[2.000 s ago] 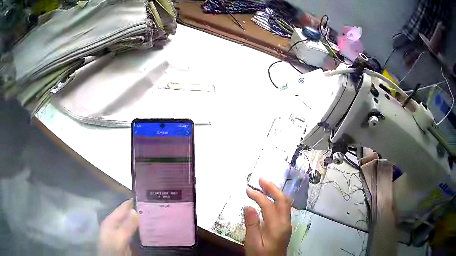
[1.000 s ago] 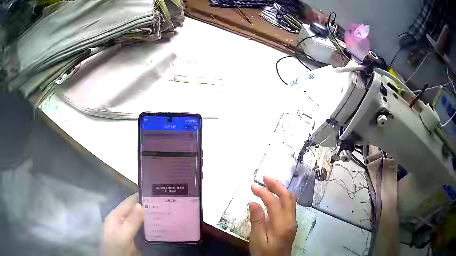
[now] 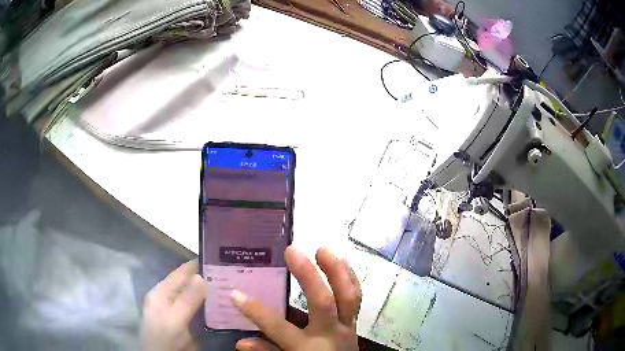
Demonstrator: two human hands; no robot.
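A smartphone point(image 3: 247, 226) is upright in front of me near the table's front edge, its screen lit with a blue top bar and a pale lower panel. My left hand point(image 3: 173, 308) holds it by its lower left side. My right hand point(image 3: 308, 305) is over the lower right of the phone. One fingertip is at the pale panel; whether it touches the glass cannot be told. The other fingers are spread and hold nothing visible. Both hands are cut off by the bottom edge.
A thick fabric bundle point(image 3: 123, 51) lies at the left, with a pale fabric panel point(image 3: 137, 113) beside it. A white sewing machine point(image 3: 555, 164) stands at the right, with a fabric strip point(image 3: 534, 267) hanging by it. A white box point(image 3: 438, 51) and pink bag point(image 3: 495, 41) are at the back.
My right hand has moved left from beside the machine bed onto the phone's lower screen. The phone and my left hand sit slightly further right and higher in view.
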